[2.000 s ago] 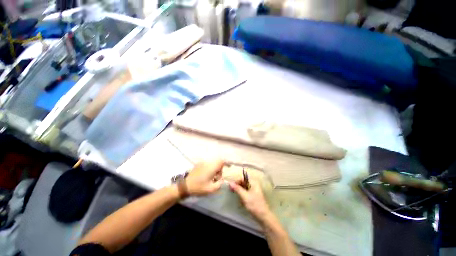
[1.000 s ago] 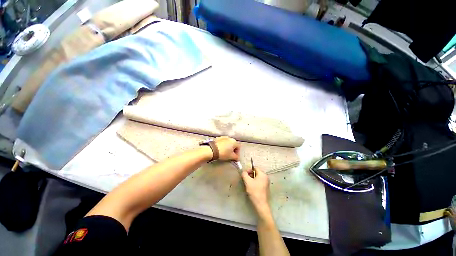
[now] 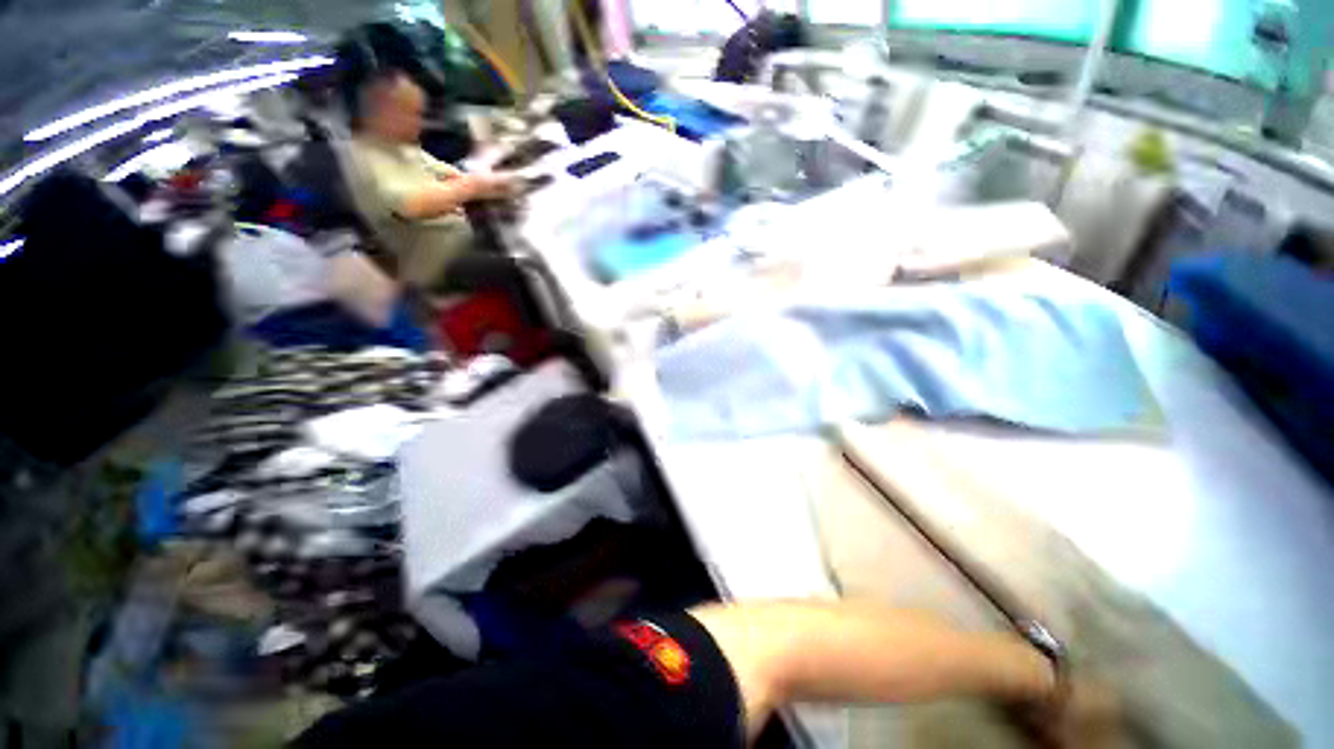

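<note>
The frame is blurred. My left hand (image 3: 1080, 714) is at the lower right, over the beige fabric panels (image 3: 871, 549), with a wristband at the wrist. Its fingers are smeared by motion, so I cannot tell whether it holds anything. The long folded-back beige fabric (image 3: 1010, 534) runs from the panels' upper end down to the lower right. My right hand is out of the picture, and no snips show.
A light blue cloth (image 3: 980, 359) lies behind the panels on the white table (image 3: 746, 498). A blue bolster (image 3: 1265, 322) is at the right edge. A seated person (image 3: 417, 198), a grey surface with a black round item (image 3: 563, 442) and heaped checked fabric (image 3: 315, 512) are left.
The view has swung left and up, bringing in the seated person and the floor. The iron and my right hand have left the picture. My left hand now shows at the lower right.
</note>
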